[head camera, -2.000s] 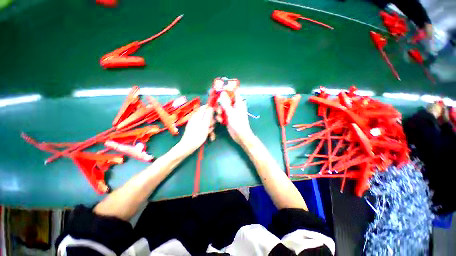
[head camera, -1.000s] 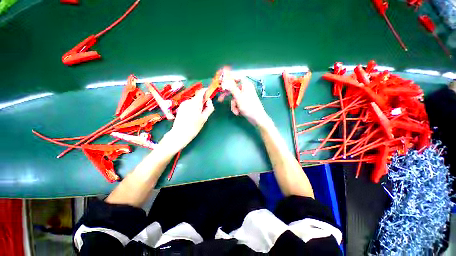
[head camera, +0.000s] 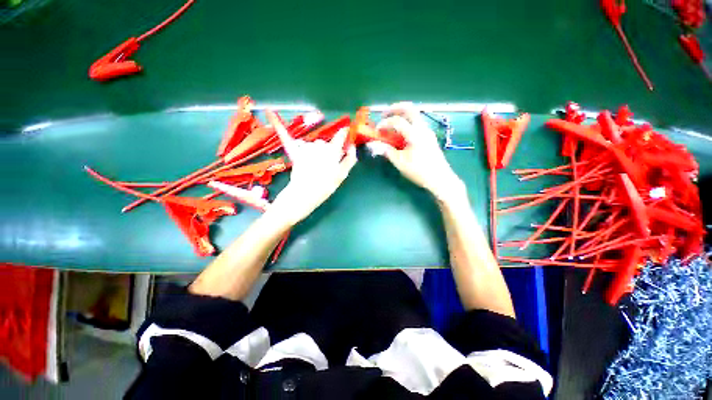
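My left hand (head camera: 316, 168) and my right hand (head camera: 414, 152) meet over the green bench. Both hold a red clamp (head camera: 361, 131), partly hidden by the fingers. A red lead (head camera: 279, 247) shows below my left hand. Silvery springs or pins (head camera: 459, 144) lie on the bench just right of my right hand. A single red clamp (head camera: 501, 141) lies with its lead towards me. Several red clamps (head camera: 195, 220) lie to the left of my left hand. A large heap of red clamps (head camera: 640, 176) lies on the right, with leads pointing left.
The green belt (head camera: 336, 55) runs beyond the bench edge, with a red clamp (head camera: 117, 64) at far left and others at far right. A heap of silvery metal parts (head camera: 671, 328) is at lower right. Something blue (head camera: 443, 301) shows below the bench.
The view has shifted, so the bench items sit further right. The clamp in my hands is turned and my hands are lower over it. Silvery parts are visible beside my right hand.
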